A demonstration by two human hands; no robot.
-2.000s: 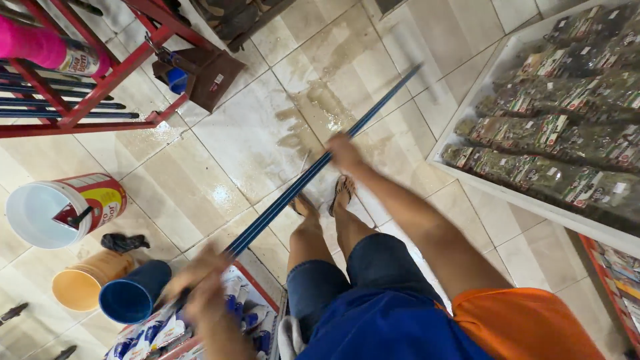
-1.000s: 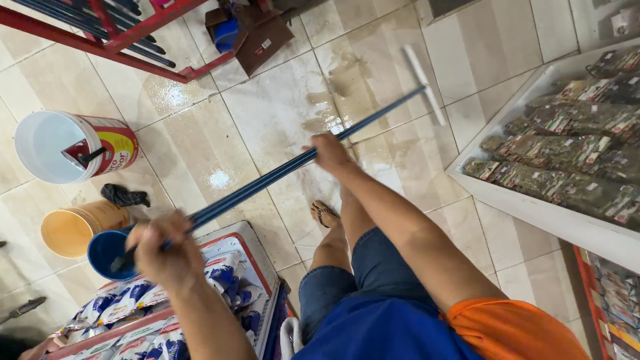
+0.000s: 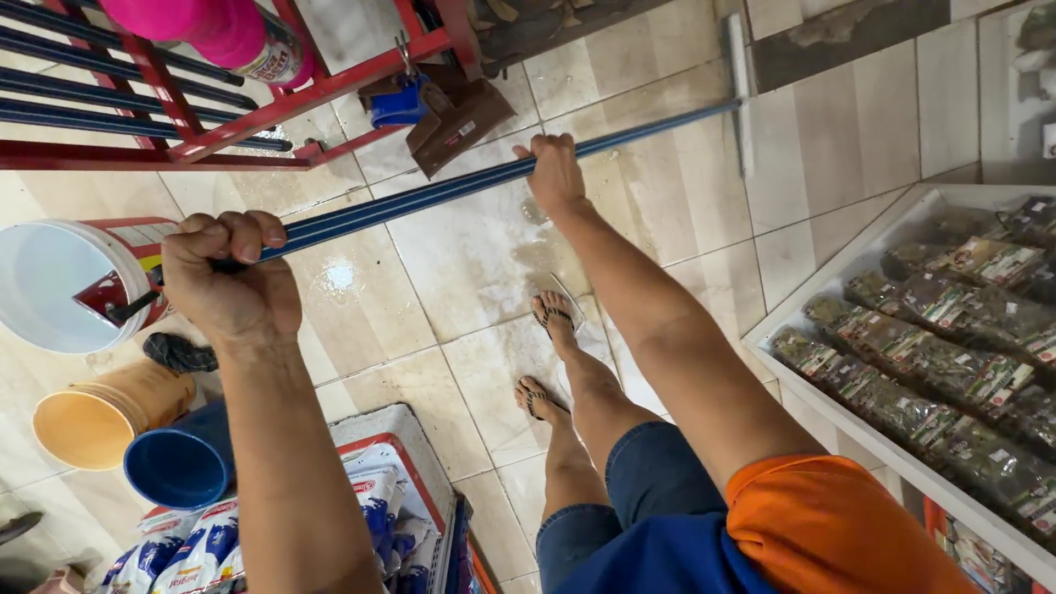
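A long blue striped pole (image 3: 445, 191) crosses the view, with a pale, narrow floor squeegee head (image 3: 740, 95) at its far end, down on the wet tiles. My left hand (image 3: 235, 264) is closed around the near end of the pole at the left. Farther along, near the middle of the pole, my right hand (image 3: 554, 175) grips it from above. The floor under the pole and around my sandalled feet (image 3: 551, 318) shows damp, dirty patches (image 3: 536, 256).
A red metal rack (image 3: 239, 124) holds dark poles, a pink bottle (image 3: 285, 62) and a brown dustpan (image 3: 462, 124). At left stand a white bucket (image 3: 62, 289), an orange bucket (image 3: 91, 425) and a blue bucket (image 3: 177, 458). Bagged goods (image 3: 194, 549) lie below; a white bin (image 3: 825, 371) of packets is at right.
The squeegee head has moved across the floor to a spot beside the dark strip near the rack side. Both hands have stayed on the pole. The view has shifted.
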